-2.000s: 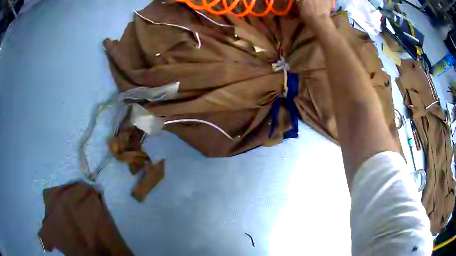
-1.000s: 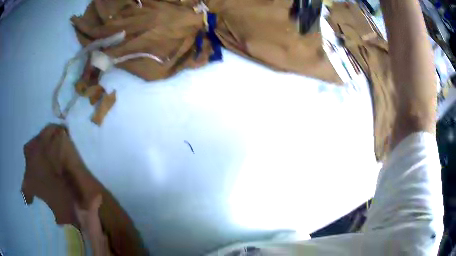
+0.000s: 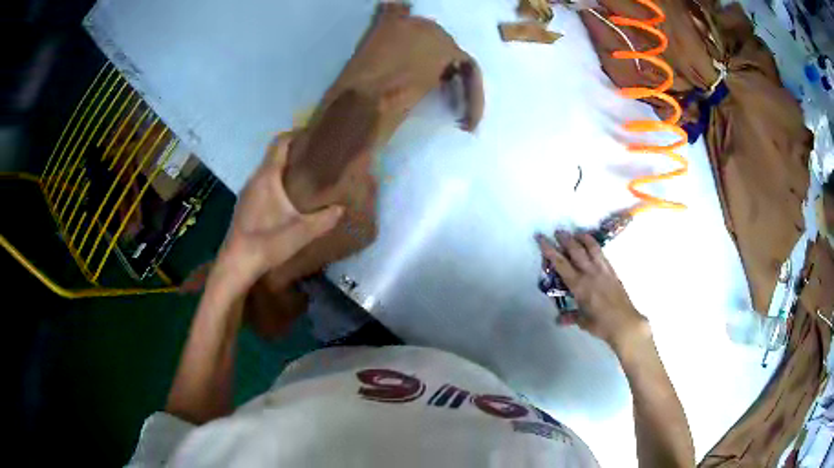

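A brown garment panel [image 3: 402,69] lies over the table's near left edge, with a darker patch on it. My left hand [image 3: 279,215] grips the panel beside this patch, thumb on top. Part of the panel hangs below the edge. My right hand [image 3: 590,283] is closed around a small dark metal air blow gun [image 3: 555,285] low over the table. The orange coiled air hose [image 3: 654,137] runs from the gun to the top of the view.
Tied brown pieces [image 3: 750,155] lie at the right, and more brown cloth [image 3: 786,393] lies along the far right. Small brown scraps [image 3: 530,34] lie at the top. A yellow wire trolley [image 3: 101,201] stands on the green floor at the left.
The view has turned left towards the table's edge. My left hand has come into view holding the brown panel. My right hand now holds the blow gun near me, with the hose stretched behind it.
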